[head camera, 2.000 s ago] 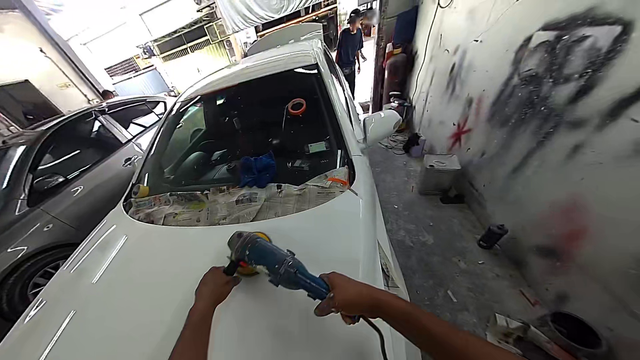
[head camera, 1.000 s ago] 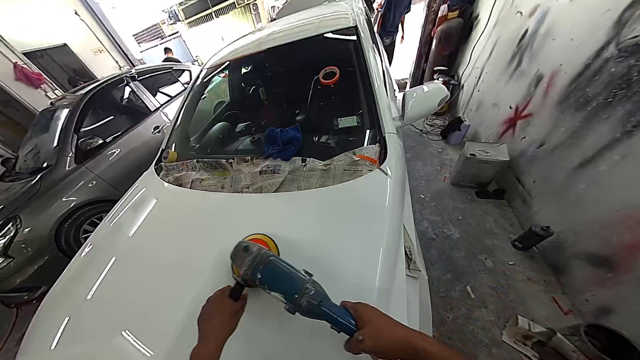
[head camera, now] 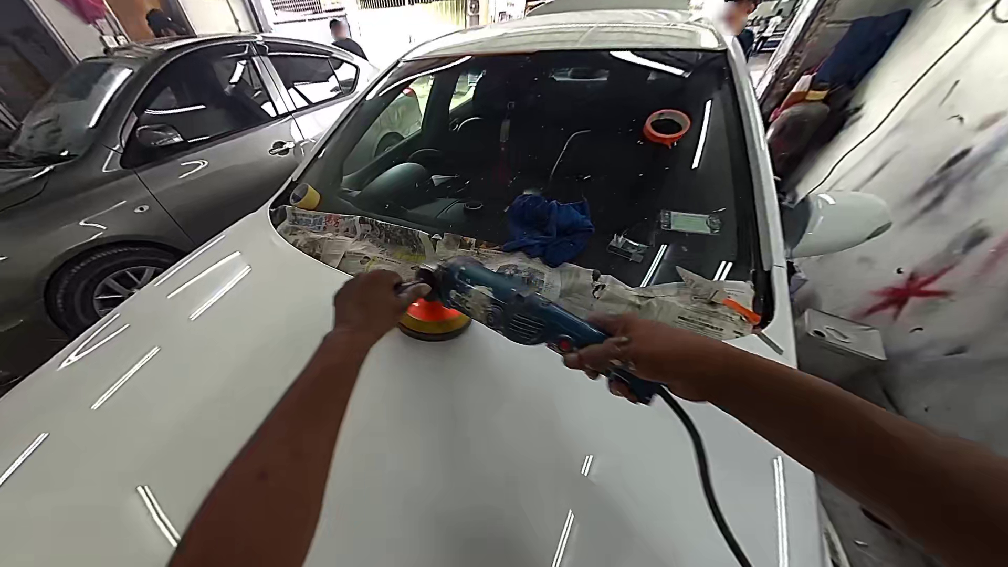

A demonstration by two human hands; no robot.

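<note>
A blue rotary polisher (head camera: 516, 307) lies across the view over the white car hood (head camera: 441, 457). Its orange and yellow pad (head camera: 435, 319) rests on the hood near the windshield edge. My left hand (head camera: 372, 303) grips the side handle at the tool's head. Around the rear of the polisher's body my right hand (head camera: 650, 354) is closed, with a black power cord (head camera: 701, 457) trailing down from it. Newspaper sheets (head camera: 614, 291) cover the base of the windshield (head camera: 504, 150), just beyond the pad. A crumpled blue cloth (head camera: 549, 227) lies above the paper.
A roll of orange tape (head camera: 667, 127) and a yellow tape roll (head camera: 305, 196) sit on the windshield. To the left stands a grey car (head camera: 205, 157). The white side mirror (head camera: 839, 223) juts out near the paint-marked wall (head camera: 929, 260). People are in the background.
Both hands and the polisher have moved across the hood toward the newspaper at the windshield. One second ago the pad was farther from the paper. The view has also shifted.
</note>
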